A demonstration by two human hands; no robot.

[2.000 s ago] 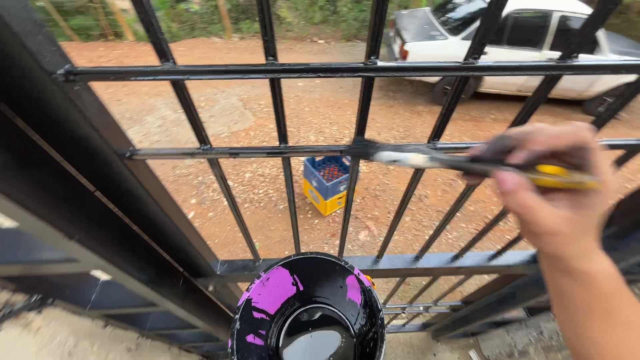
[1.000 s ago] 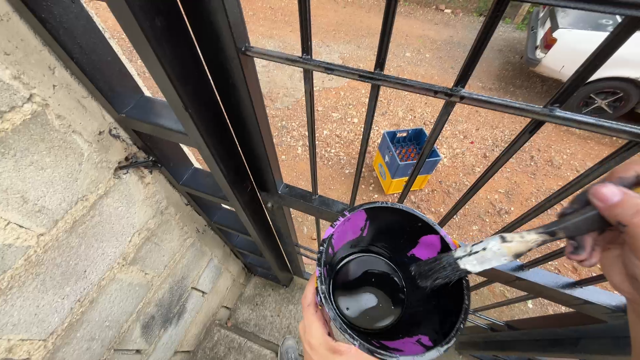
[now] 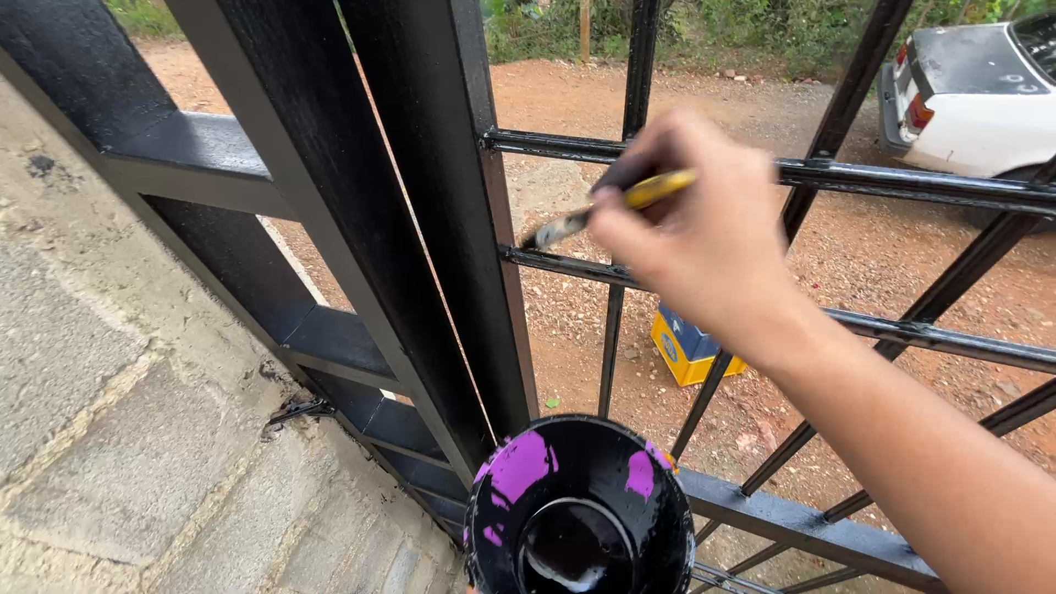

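Observation:
My right hand (image 3: 701, 214) grips a paintbrush (image 3: 569, 228) with a yellow-ended handle. Its dark bristles touch the lower horizontal bar (image 3: 569, 265) of a black metal gate, close to where that bar meets the upright frame (image 3: 462, 206). At the bottom centre is a paint bucket (image 3: 582, 495) with black paint inside and purple patches on its inner wall. Of my left hand, only a sliver of a finger (image 3: 471, 589) shows at the bucket's lower left rim; the rest is hidden. The upper horizontal bar (image 3: 907, 178) looks wet and glossy.
A concrete block wall (image 3: 148, 429) stands at the left, with a black-smeared metal piece (image 3: 301, 410) sticking out of it. Beyond the bars, a blue and yellow crate (image 3: 685, 351) sits on reddish gravel, and a white car (image 3: 965, 107) is parked at the upper right.
The brush has gone from inside the bucket to the lower horizontal bar near the upright frame. My left hand, seen holding the bucket earlier, is now almost out of view. The view has shifted.

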